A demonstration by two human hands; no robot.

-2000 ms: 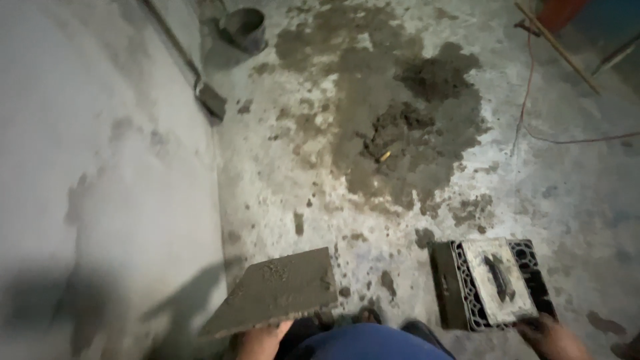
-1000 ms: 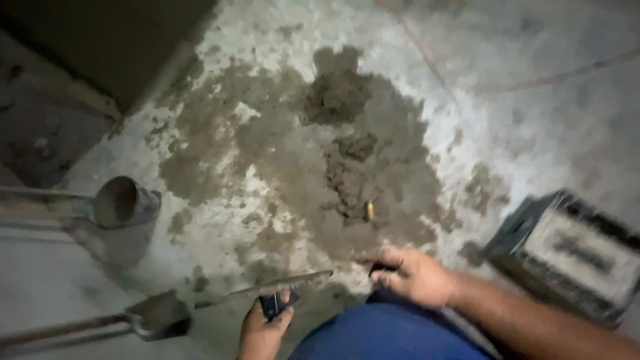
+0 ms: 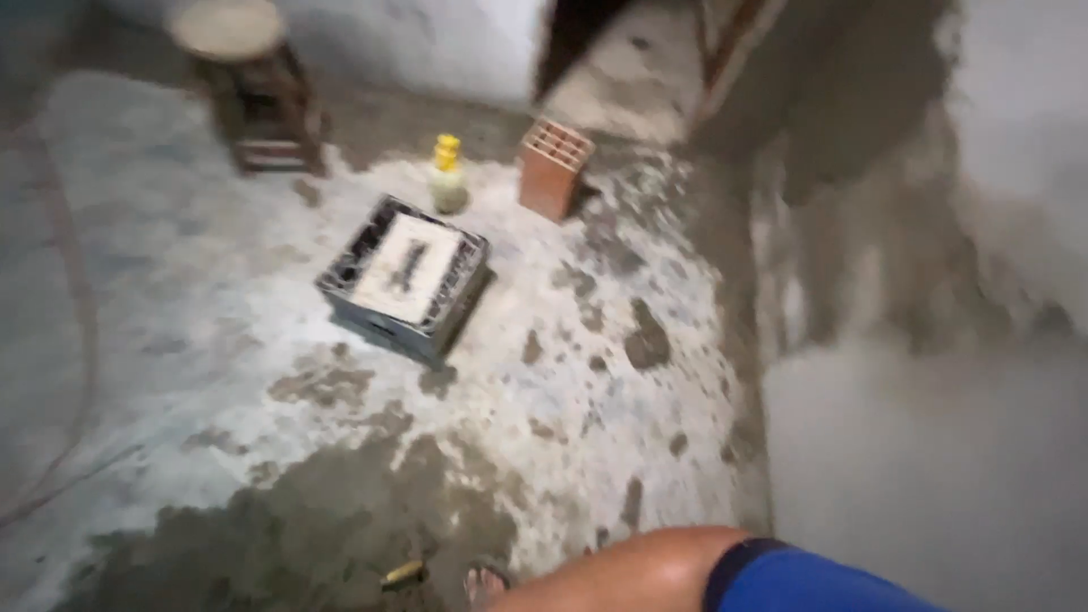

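Observation:
Neither of my hands shows in the head view. A bare arm (image 3: pixel 629 569) with a blue sleeve (image 3: pixel 816 582) crosses the bottom edge, its hand out of frame. At the lower left, wet mortar (image 3: pixel 297 527) spreads over the floor, and a small yellow object (image 3: pixel 403 575) lies on it. Beyond it stands a black plastic crate (image 3: pixel 391 327). A pale flat board (image 3: pixel 429 255) with a dark handle-like mark rests on the crate's top. What my hands hold is hidden.
Behind the crate stand a pale bottle with a yellow top (image 3: pixel 449 183) and a hollow clay brick (image 3: pixel 552 174). A wooden stool (image 3: pixel 263 110) is at the upper left, a cable (image 3: pixel 81 314) at the left. A plastered wall (image 3: pixel 918 459) rises on the right; a foot (image 3: pixel 484 582) shows below.
The view has swung widely. Both hands, one on a dark-handled tool a second ago, have left the frame. The bucket and shovel seen earlier are out of view.

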